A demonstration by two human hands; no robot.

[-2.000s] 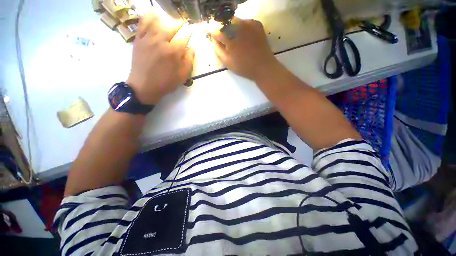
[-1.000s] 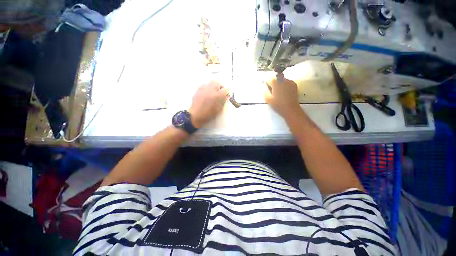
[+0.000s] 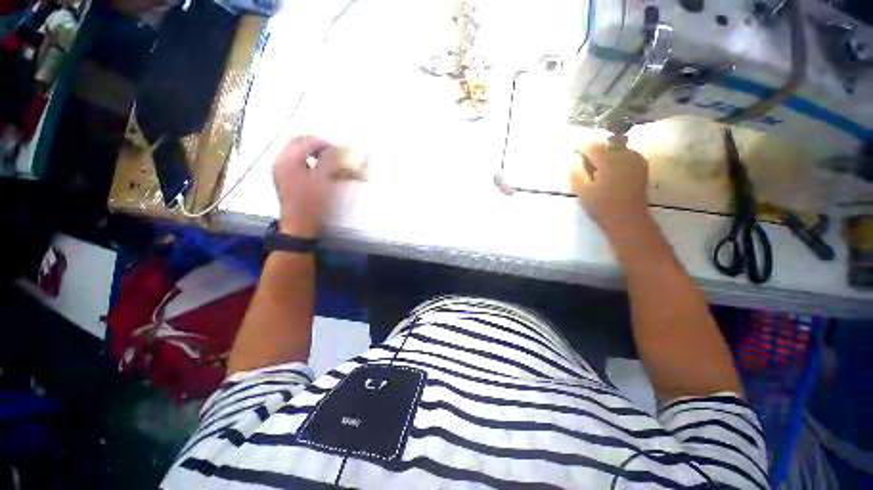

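My left hand is at the left part of the white table, wearing a dark watch. A small beige fabric piece, blurred, is at its fingertips and looks pinched there. My right hand is beside the needle area under the white sewing machine head. Its fingers are bent near a small dark part under the head; whether they grip anything is hidden. Glare washes out the presser foot area. A pile of small beige and brown pieces lies left of the machine.
Black-handled shears and smaller dark snips lie right of my right hand. A small tan tab sits at the bed plate's near left corner. A pale cord crosses the table's left side. Red and white fabric is below left.
My left hand has moved left from the bed plate to the beige piece. My right hand has stayed by the needle area. The view has swung left, showing more of the table's left side.
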